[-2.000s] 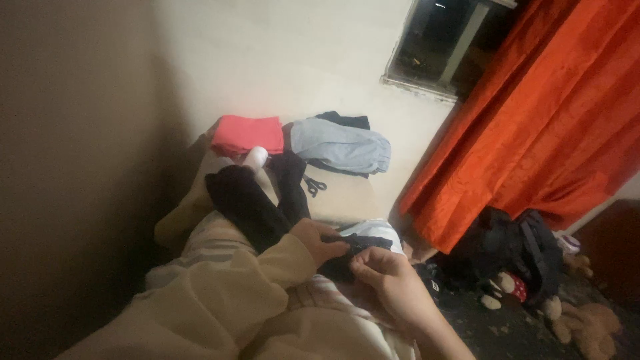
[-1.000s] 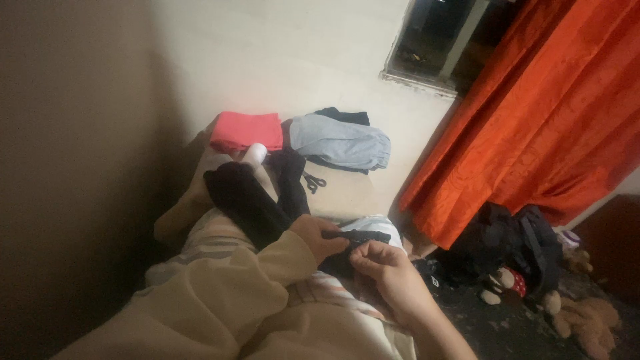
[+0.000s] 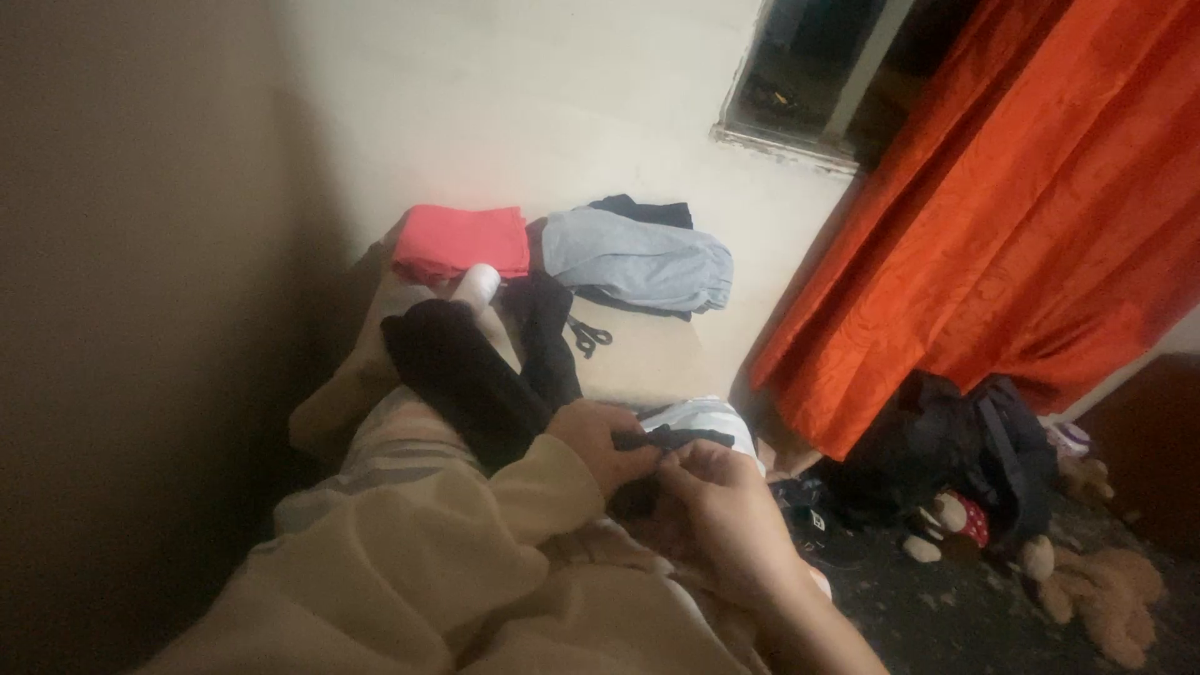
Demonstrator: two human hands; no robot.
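Observation:
A black cloth garment (image 3: 464,375) lies across my lap, one long part of it reaching up to the left and another beside it. My left hand (image 3: 600,445) grips its dark fabric near my knees. Close against it, my right hand (image 3: 717,478) pinches the edge of the same fabric between thumb and fingers. Whether a small tool is between the fingertips cannot be made out. Beyond the hands, black-handled scissors (image 3: 589,337) lie on a beige surface (image 3: 647,361), their blades hidden. A white rounded object, perhaps a thread spool (image 3: 478,286), sits by the black cloth.
Folded red cloth (image 3: 461,241) and a folded grey-blue garment (image 3: 637,260) lie by the wall, with dark cloth (image 3: 656,211) behind. An orange curtain (image 3: 975,225) hangs beside the window (image 3: 806,75). On the floor at right are a black bag (image 3: 937,450) and a brown plush toy (image 3: 1106,591).

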